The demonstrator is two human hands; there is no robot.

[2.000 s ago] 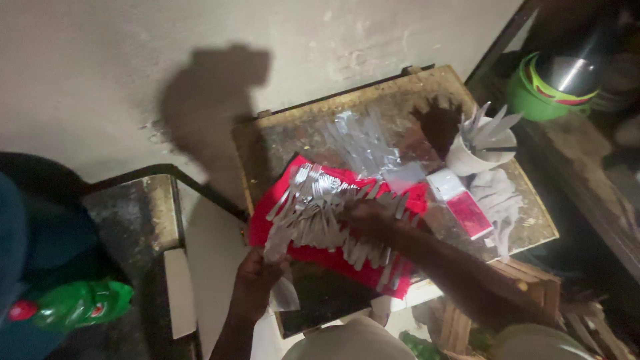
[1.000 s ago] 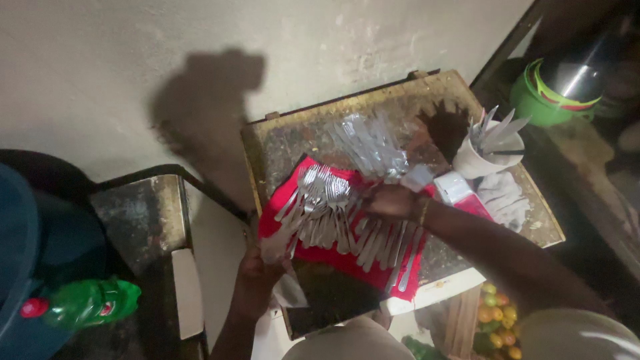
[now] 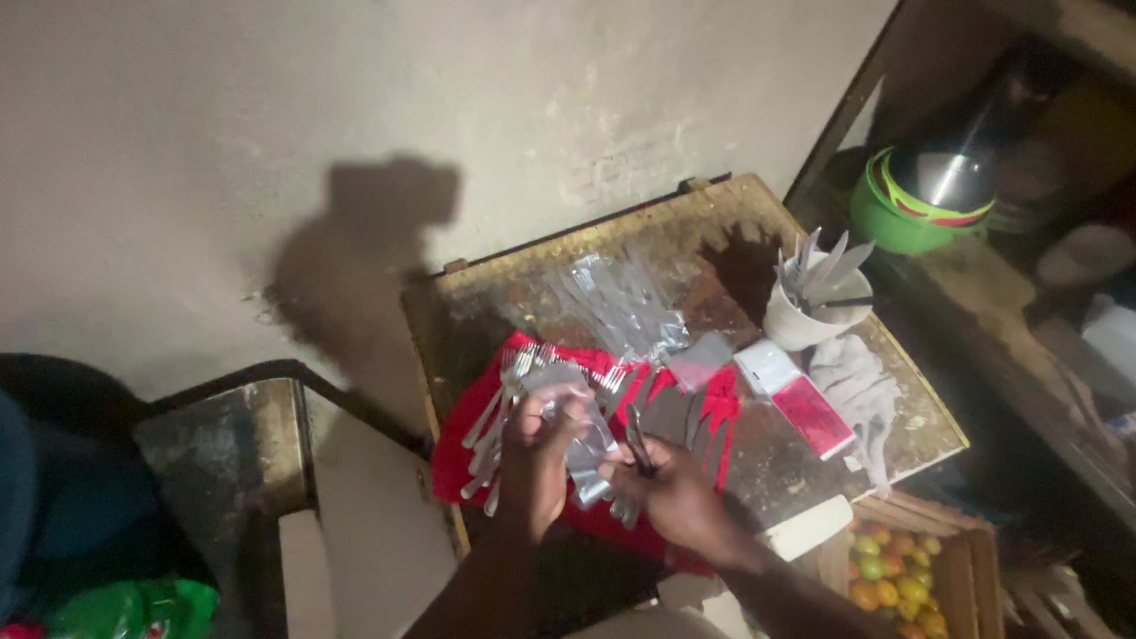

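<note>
My left hand pinches a clear plastic sleeve above the red cloth. My right hand touches the sleeve's lower right edge with its fingertips and holds a metal utensil, whose exact kind I cannot tell. Metal forks lie across the cloth, partly hidden by both hands. Behind them on the worn table lies a pile of cutlery in clear sleeves. A white cup of knives stands at the right, and a red and white packet lies beside a crumpled grey cloth.
A wooden crate of tomatoes is below the table's right side. Green bowls sit on a shelf at the upper right. At the lower left are a green plastic bottle and a dark blue container. A wall rises behind the table.
My right hand has moved from over the cutlery on the red cloth to beside my left hand, and now holds a utensil. My left hand has come up over the cloth with the plastic sleeve.
</note>
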